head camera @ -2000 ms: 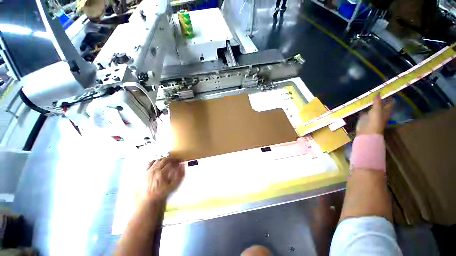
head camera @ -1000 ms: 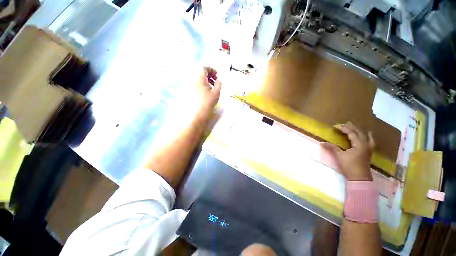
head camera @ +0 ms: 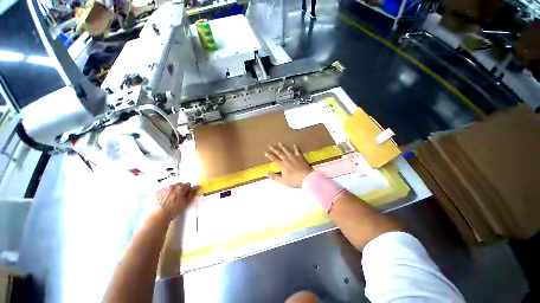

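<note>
A brown cut panel [head camera: 237,143] with a notched corner lies on the white sewing template [head camera: 248,216]. The yellow hinged strip [head camera: 237,179] lies flat across the panel's near edge. My right hand [head camera: 288,165] rests on the strip near its middle, fingers spread over the strip and the panel. My left hand [head camera: 176,200] is at the strip's left end, fingertips close to it; whether it grips anything cannot be told. The yellow end tab [head camera: 372,139] sits at the template's right edge.
The sewing machine head [head camera: 139,145] stands left of the panel. A metal drive rail [head camera: 248,92] runs behind the template. A right panel stack [head camera: 485,171] lies at the right. A green and yellow item [head camera: 206,34] sits on the white table behind.
The yellow strip, raised at the right two seconds ago, now lies across the panel. My right hand has come inward with it. The left hand, lifted away one second ago, is at the strip's left end.
</note>
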